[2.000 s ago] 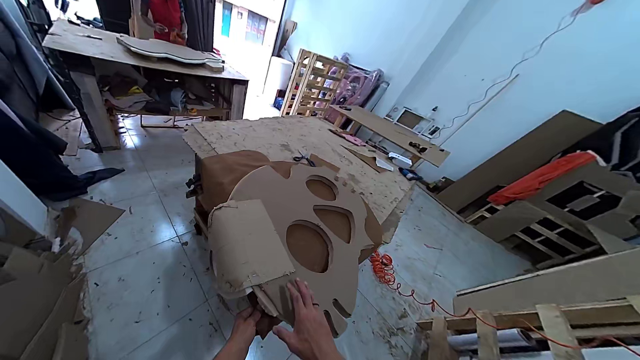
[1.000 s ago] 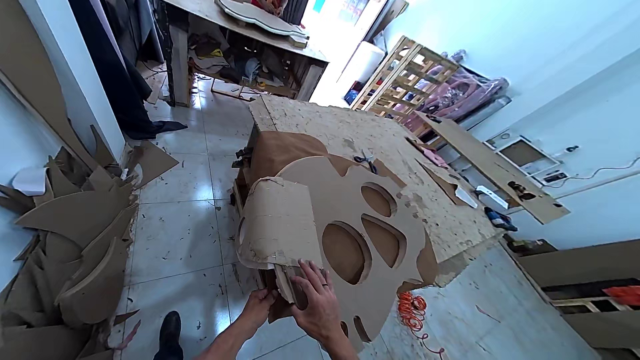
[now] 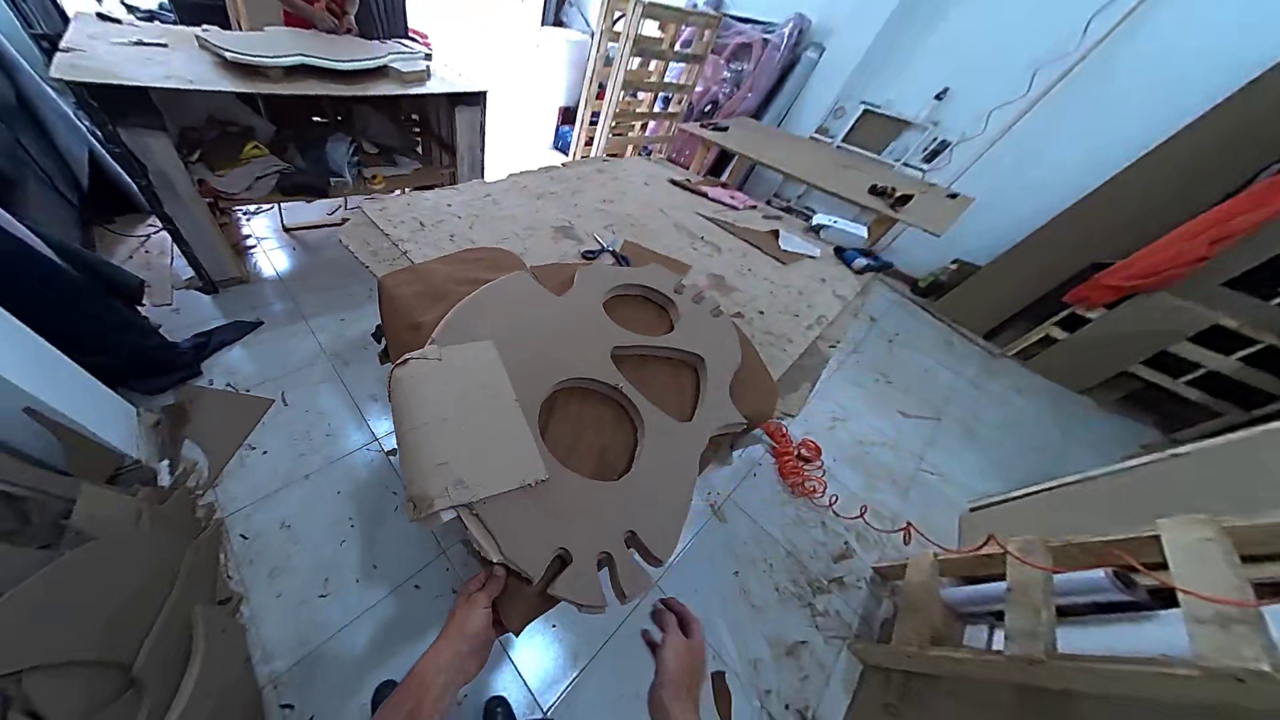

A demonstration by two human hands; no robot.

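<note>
A flat skull-shaped board (image 3: 590, 480) with eye, nose and tooth cut-outs lies over brown leather-like material (image 3: 450, 290) at the near edge of a wooden table. On the board's left part rests a folded cardboard piece (image 3: 465, 425), bent down over the side. My left hand (image 3: 478, 615) grips the lower corner of the brown material, below the cardboard. To the right of the board's tooth slots is my right hand (image 3: 677, 650), its fingers partly curled, holding nothing that I can see. Scissors (image 3: 606, 250) lie on the table behind the board.
The plywood table (image 3: 500, 215) extends behind. A coiled orange air hose (image 3: 800, 460) trails right to a wooden pallet frame (image 3: 1030, 640). Cardboard offcuts (image 3: 110, 600) are heaped at left. A person (image 3: 325, 15) stands at the far bench (image 3: 270, 75). A cordless drill (image 3: 862, 260) lies at the table's far right.
My right hand has let go of the layers at the board's lower left edge and moved right, away from the board. My left hand stays at the lower corner.
</note>
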